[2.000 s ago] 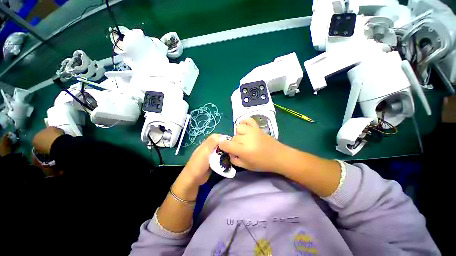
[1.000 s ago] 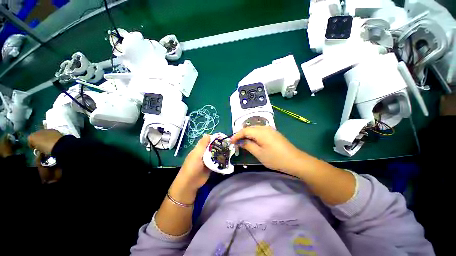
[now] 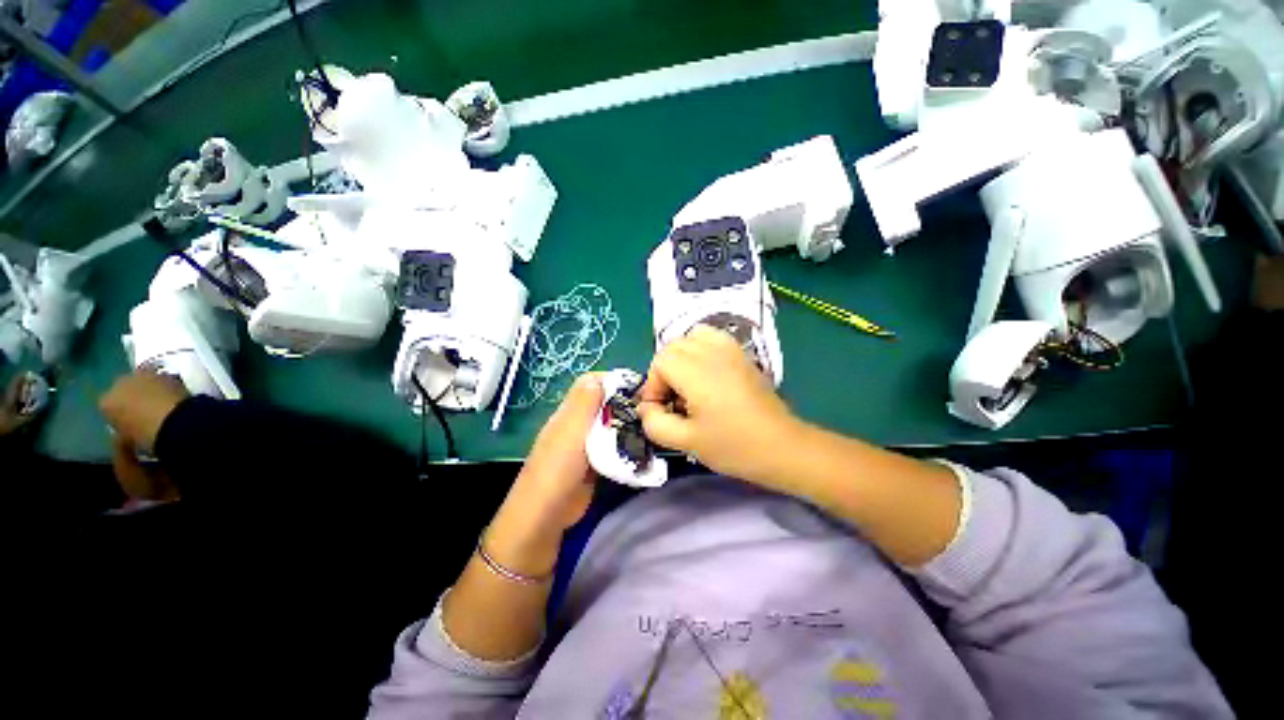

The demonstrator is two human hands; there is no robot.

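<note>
My left hand [image 3: 570, 429] holds a white round lens head shell [image 3: 630, 471] near the bench's front edge, its open side up with dark parts and some red wire showing. My right hand [image 3: 704, 394] is over the shell's upper right, fingertips pinched together at its wires; what they pinch is too small to tell clearly. A white camera body [image 3: 700, 304] with a black lens panel [image 3: 711, 255] and a white mounting arm [image 3: 803, 197] lies just beyond. My right hand partly hides its round opening.
Yellow tweezers [image 3: 834, 310] lie right of the body. A pale wire tangle [image 3: 570, 338] lies left of it. White camera units stand in clusters at left [image 3: 465, 317] and right [image 3: 1077, 239]. Another person's hand [image 3: 141, 411] and dark sleeve are at the left.
My right hand has moved a little left and farther over the shell, covering more of its inside. The shell is tilted more. The other person's hand at the left has shifted slightly.
</note>
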